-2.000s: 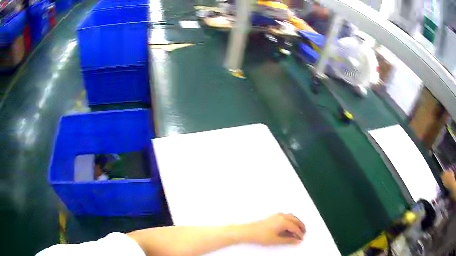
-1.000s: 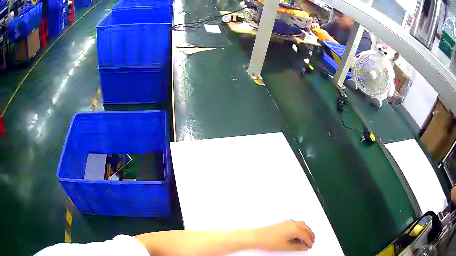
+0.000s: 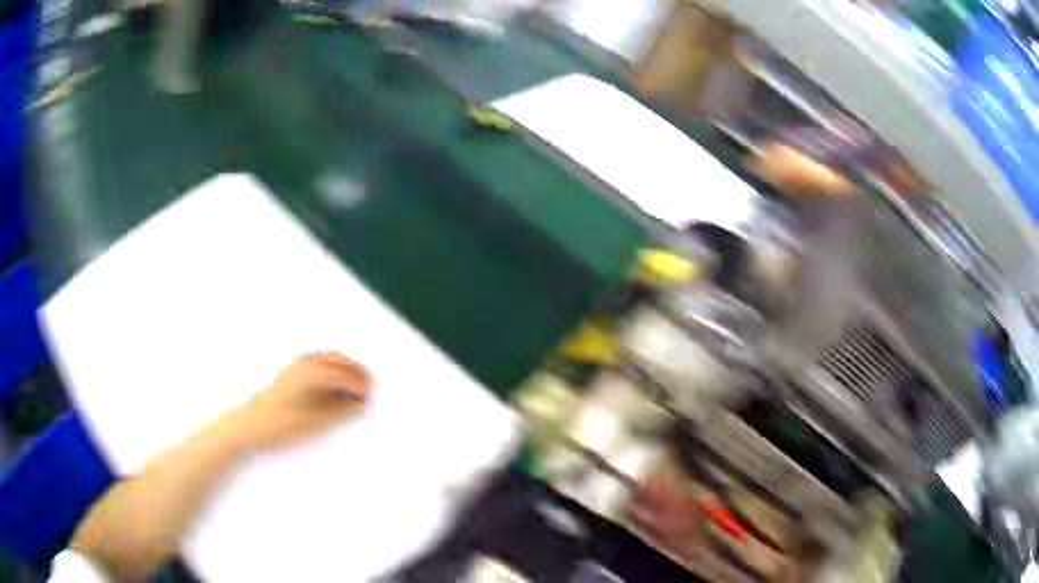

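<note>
The picture is badly blurred. My left hand point(image 3: 313, 393) lies on the white sheet point(image 3: 205, 319) at the left, its forearm coming from the lower left corner. Its fingers are curled in, with a dark patch under them, and I see no object in it. A pinkish-brown blur lies at the lower right beside a small bright red piece point(image 3: 725, 519); I cannot tell if it is my right hand.
A dark green bench point(image 3: 387, 216) runs behind the sheet. A second white sheet point(image 3: 627, 148) lies across it, near another person's hand point(image 3: 803, 169). A grey vented instrument point(image 3: 866, 364) stands right. Blurred yellow pieces point(image 3: 667, 267) lie mid-right. Blue crates point(image 3: 51, 478) show at left.
The view has swung right and down, so the sheet and my left hand now appear further left. The instrument and red piece have come into view. My left hand stays curled on the sheet.
</note>
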